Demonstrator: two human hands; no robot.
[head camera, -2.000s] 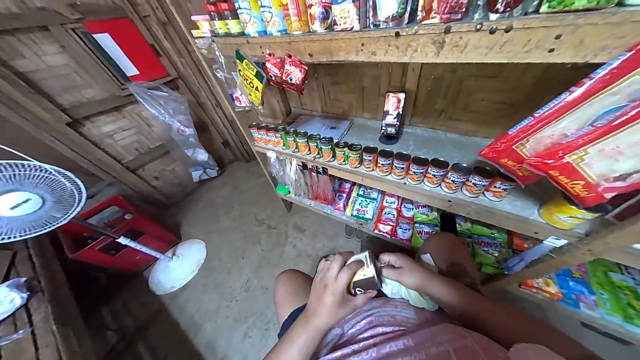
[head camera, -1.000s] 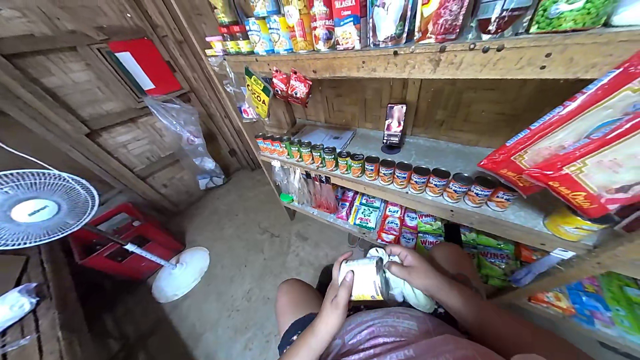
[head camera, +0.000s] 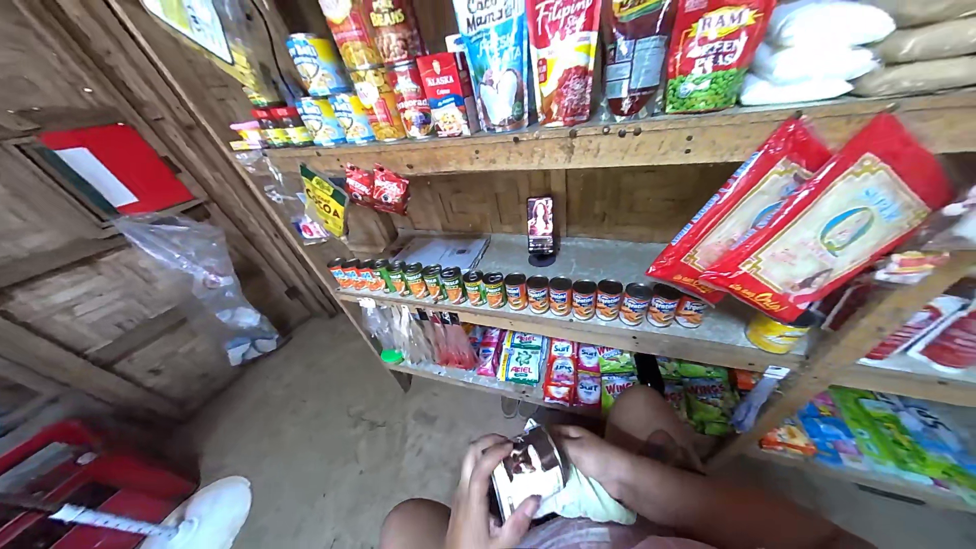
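Note:
At the bottom middle, over my lap, my left hand (head camera: 488, 488) holds a small dark and white printed package (head camera: 530, 467), fingers behind it and thumb across its front. My right hand (head camera: 598, 457) grips a pale cloth (head camera: 587, 499) against the package's right side. Whether the package is a can or a box cannot be told. The cloth hangs below my right fingers. Part of the package is hidden by my fingers.
A wooden shelf (head camera: 450, 305) ahead bears a row of small cans (head camera: 583, 299) and a phone on a stand (head camera: 541, 227). Detergent sachets (head camera: 560, 370) lie below. Rice-type red bags (head camera: 831, 221) hang right. A red crate (head camera: 99, 473) and white fan base (head camera: 210, 512) stand left.
Both hands stay together over my lap. The package has been turned, showing a dark printed part where a pale side faced up one second ago. The fan's head has left the view.

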